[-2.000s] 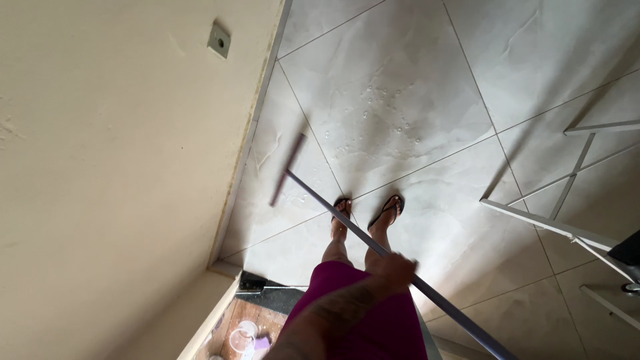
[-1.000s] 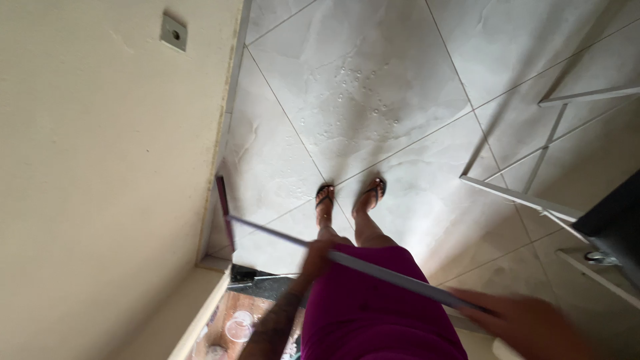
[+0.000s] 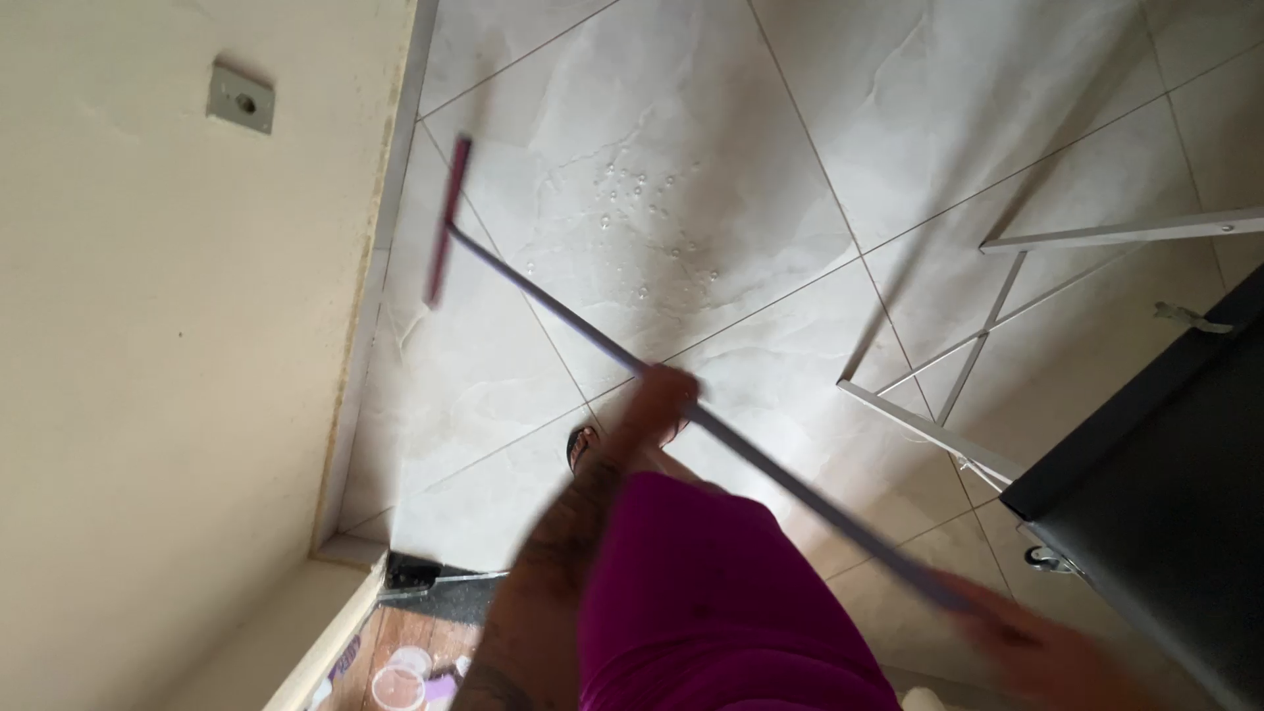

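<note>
A long-handled floor squeegee runs diagonally across the view, its dark red blade over the pale floor tiles close to the wall's skirting. My left hand is closed around the middle of the grey pole. Near the pole's upper end, at the lower right, my right hand grips it, blurred by motion. Small drops of liquid lie on the marbled tile to the right of the blade. A sandal shows on one foot; the other foot is mostly hidden behind my left hand.
The cream wall with an outlet plate borders the left side. A white metal frame stands at the right beside a black panel and a caster. Plastic containers sit on a wood-look surface at lower left.
Since one second ago the squeegee blade has moved away from the corner, up along the wall. The right hand, not visible two seconds ago, is on the pole in the later frames.
</note>
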